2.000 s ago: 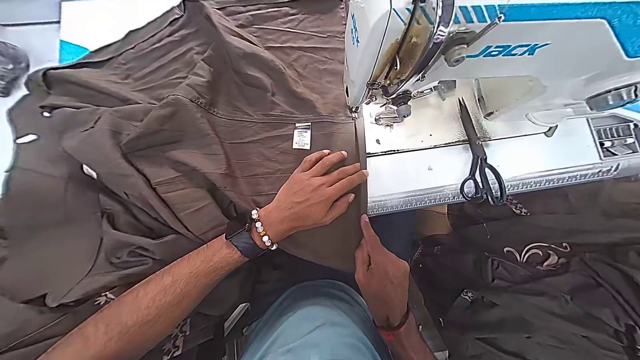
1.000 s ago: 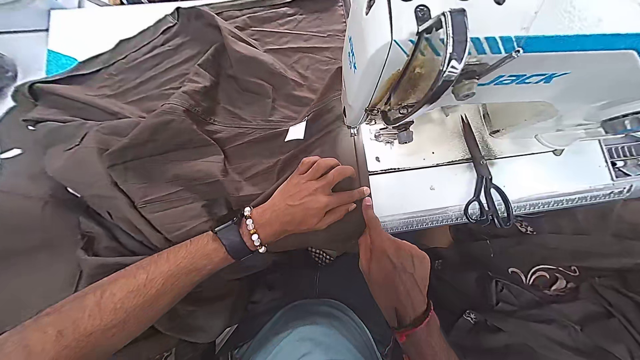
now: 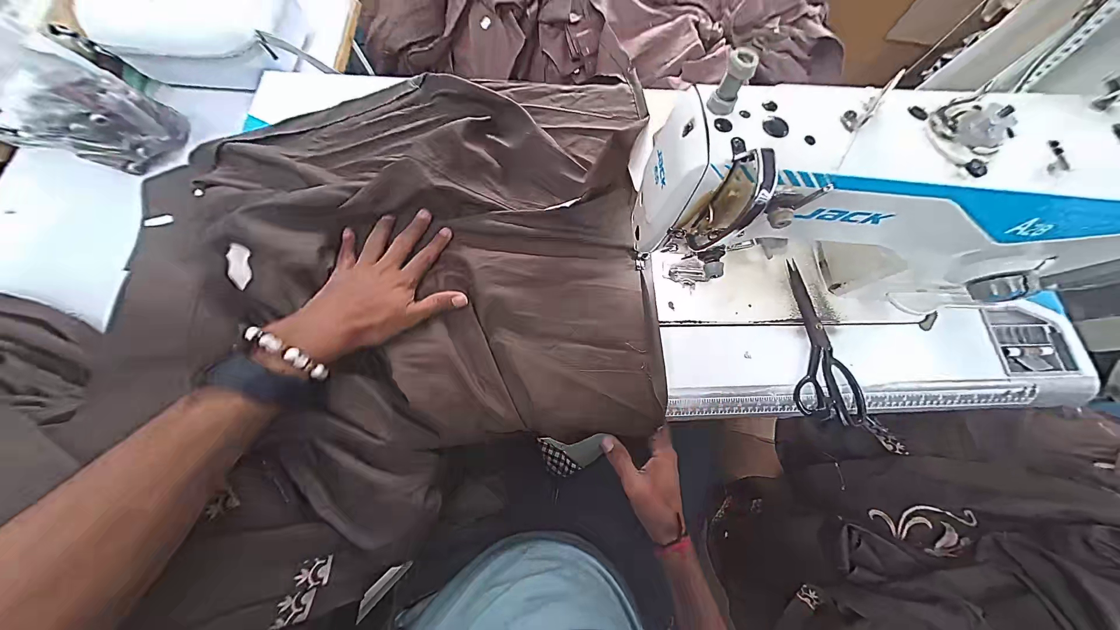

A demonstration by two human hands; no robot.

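Brown fabric (image 3: 560,324) lies spread over the sewing machine bed, its right edge running under the needle area of a white and blue Jack sewing machine (image 3: 927,219). My left hand (image 3: 376,289) rests flat on the cloth left of centre, fingers spread, holding nothing. At the fabric's lower right corner is my right hand (image 3: 646,477), thumb and fingers apart near the front edge; part of its fingers is hidden beneath the cloth, and whether it grips the hem cannot be told. Black-handled scissors (image 3: 827,359) lie on the bed to the right, with their handles over its front edge.
Dark embroidered fabric (image 3: 945,525) lies at the lower right, with more embroidered cloth at the lower left. Behind the machine is a heap of mauve-brown garments (image 3: 560,39). A clear plastic bag (image 3: 96,109) sits on the white surface at the upper left.
My left hand has moved left, away from the fabric's right edge, and its fingers have spread. My right hand has moved down toward the front edge of the cloth. The view has tilted upward.
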